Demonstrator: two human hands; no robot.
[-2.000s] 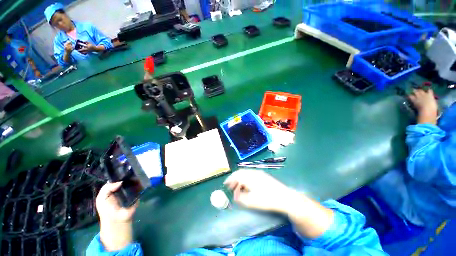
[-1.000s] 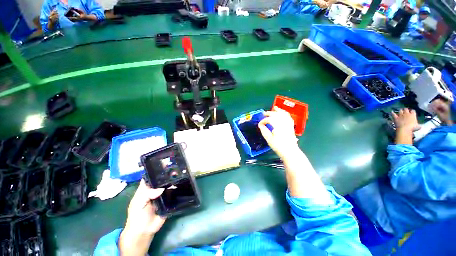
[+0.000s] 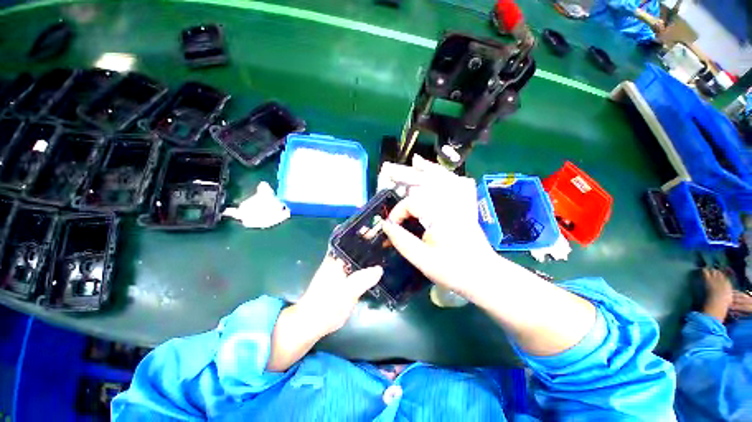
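A black housing shell (image 3: pixel 363 241) is held tilted above the near edge of the bench. My left hand (image 3: pixel 331 295) grips its lower left side, with the thumb on the rim. My right hand (image 3: pixel 437 218) is over the shell's upper right part, fingertips bent down at its inside. Whether the right fingers hold a small part cannot be told. The bottle (image 3: pixel 448 296) shows partly beneath my right forearm. The cream block is mostly hidden behind my right hand. The black toggle press (image 3: pixel 470 91) with a red-tipped handle stands behind.
A blue bin of white parts (image 3: pixel 323 177) and a crumpled cloth (image 3: pixel 260 208) lie left. A blue bin of black rings (image 3: pixel 518 216) and a red bin (image 3: pixel 580 202) lie right. Rows of housings (image 3: pixel 188 189) fill the left. Another person's hand (image 3: pixel 717 295) is at far right.
My right hand has moved from the blue rings bin onto the shell. My left hand and the shell are now closer to the block. The view has turned, showing more housings at left.
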